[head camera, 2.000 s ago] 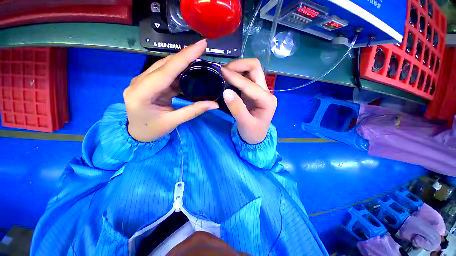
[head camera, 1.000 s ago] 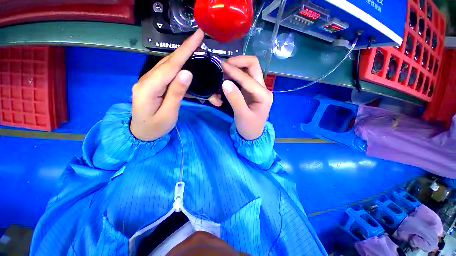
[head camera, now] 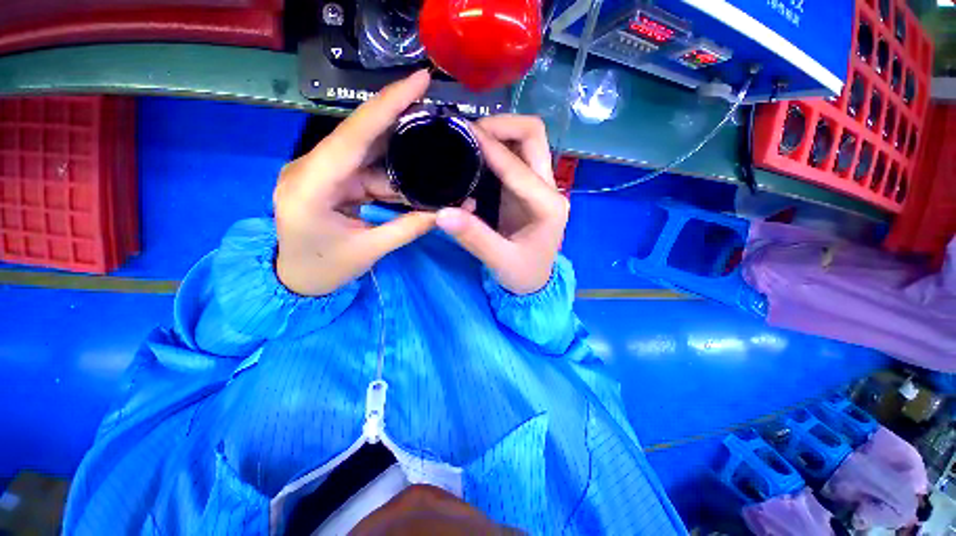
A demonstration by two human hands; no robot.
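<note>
A round watch case with a glossy black face and thin rim is held between both hands above my lap, face up toward the camera. My left hand grips its left side, with the index finger at the upper edge and the thumb below. My right hand grips its right side, with the thumb at the lower edge. The underside of the case is hidden. The black test fixture with white lettering lies just beyond the hands, under the red clamp handle.
A blue and white leak tester with red displays stands at upper right, with an air tube running from it. The right tray holds black units. Red trays are stacked below the bench at left. A blue stool and a person's purple garment are at right.
The watch case has turned in the fingers and now faces the camera more squarely. My left thumb has moved off its face to the lower edge. The red handle appears slightly further right.
</note>
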